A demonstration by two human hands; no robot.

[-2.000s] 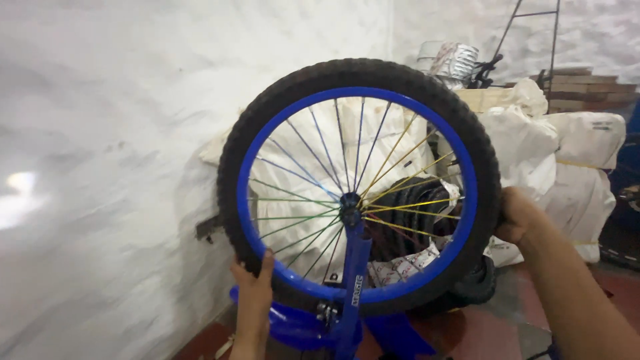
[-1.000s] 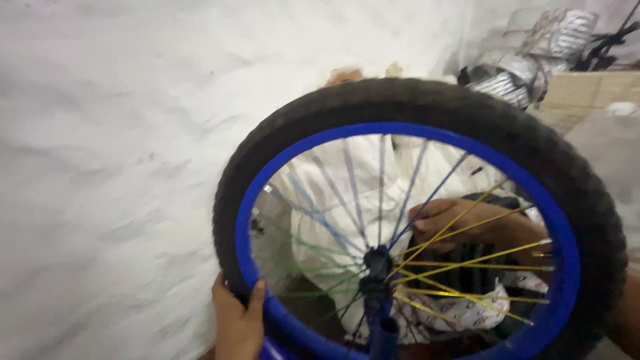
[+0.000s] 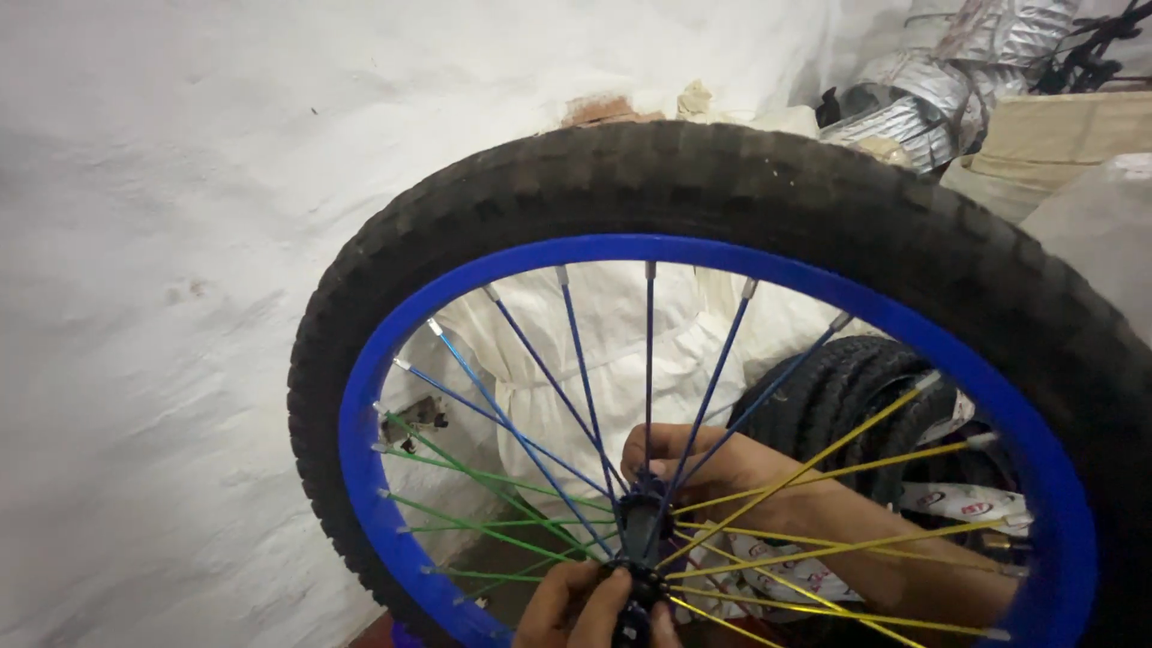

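A bicycle wheel with a black knobby tire [image 3: 684,171] and a blue rim [image 3: 630,247] fills most of the view. Its spokes are blue, green and yellow, and they meet at a dark hub [image 3: 642,526]. My left hand [image 3: 585,607] has its fingers on the near end of the hub, low in the view. Behind the spokes, my right hand [image 3: 711,463] touches the far end of the hub with bent fingers; what lies between its fingertips is hidden. The fork seen earlier is out of view or hidden behind my left hand.
A rough white wall [image 3: 162,270] rises at the left. Behind the wheel are white sacks [image 3: 612,360] and a stack of black tires [image 3: 837,405]. Silver-wrapped rolls [image 3: 927,99] lie at the upper right, beside a beige wrapped bundle [image 3: 1071,135].
My left hand has moved from the rim and tire to the hub's near end. My right hand has left the tire's right side and reached behind the spokes to the hub. The wheel appears closer.
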